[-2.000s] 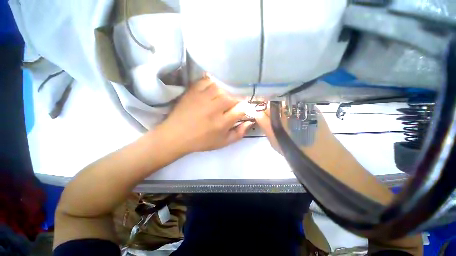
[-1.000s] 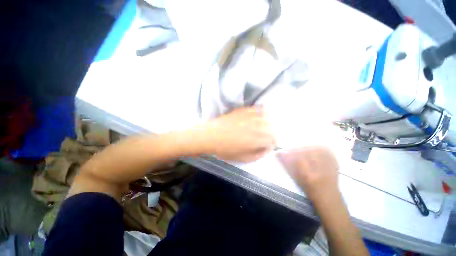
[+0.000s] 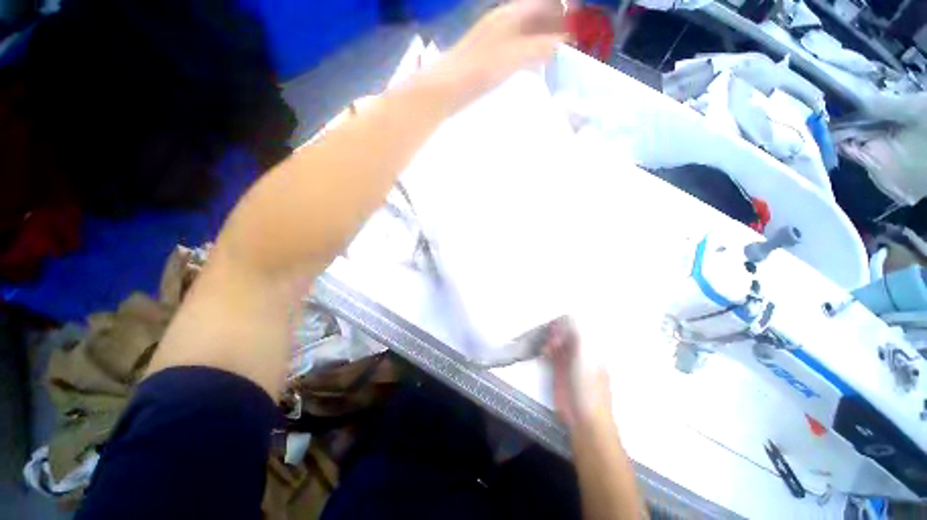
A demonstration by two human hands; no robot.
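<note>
White lining fabric [image 3: 488,234], bleached by glare, spreads over the white table left of the machine; its outline is hard to see. My left hand [image 3: 513,41] is stretched out to the top of the view, blurred; its fingers are at the fabric's far side and their grip cannot be told. My right hand [image 3: 564,371] pinches a greyish edge of the fabric near the table's front. The sewing machine [image 3: 727,274] with blue stripe stands right of the fabric. Black thread snips [image 3: 784,469] lie on the table at the lower right.
The grey strip of the table's front edge [image 3: 437,371] runs diagonally below the fabric. Brown work pieces [image 3: 127,345] are heaped at the lower left. Blue cloth or bins [image 3: 335,36] show at the top left. Pale cloth pieces [image 3: 757,112] lie at the upper right.
The view has swung left and back from the needle. My left hand has moved far forward from beside my right hand. The fabric is out from the needle area and spread wider on the table.
</note>
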